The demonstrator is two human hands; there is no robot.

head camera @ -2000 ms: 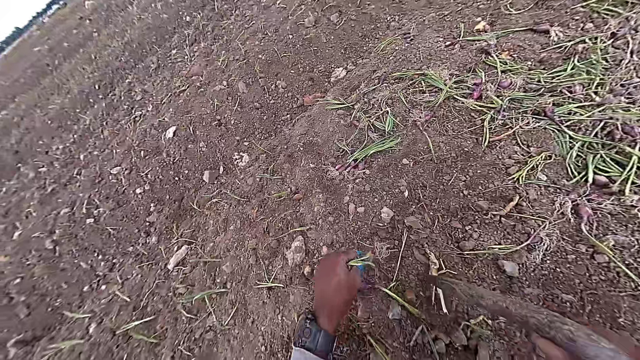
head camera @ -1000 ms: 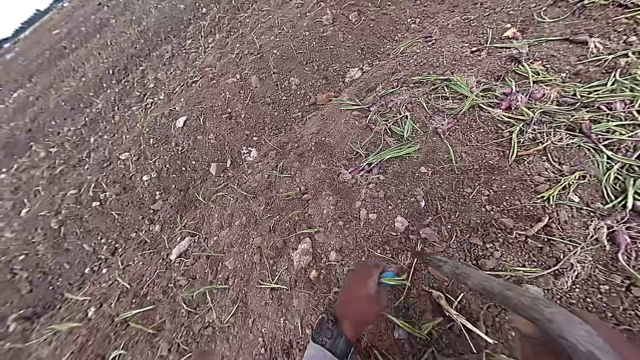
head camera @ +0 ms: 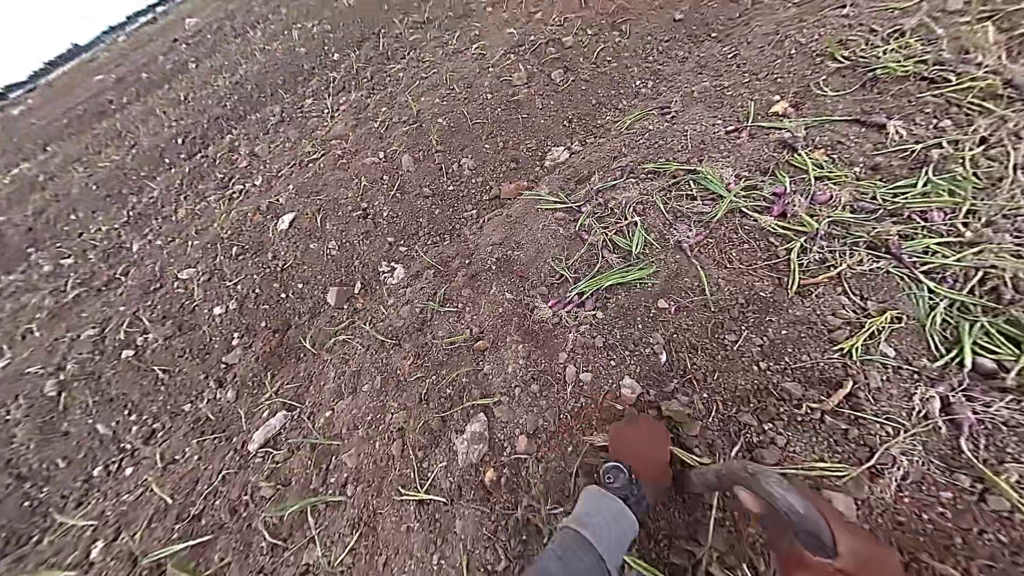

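My left hand [head camera: 642, 452], with a dark wristwatch and a grey sleeve, reaches down to the soil at the lower middle; its fingers are blurred and hidden. To its right, my right hand [head camera: 840, 536] is closed around a dark wooden handle [head camera: 772, 492], whose far end is near my left hand. Green stalks poke out between the hands. A small bunch of red onions with green tops [head camera: 612, 280] lies on the soil ahead of my hands. A larger spread of uprooted onions [head camera: 944, 272] covers the ground at the right.
Brown, stony soil slopes across the view. Pale stones [head camera: 474, 438] and a long light stone [head camera: 269, 430] lie left of my hands. A reddish stone [head camera: 514, 189] sits farther up. Loose green stalks and dry stems are scattered about. Sky shows at the top left.
The blue thing at my left fingers in the earlier frames is no longer visible. The handle in my right hand has come close beside my left hand.
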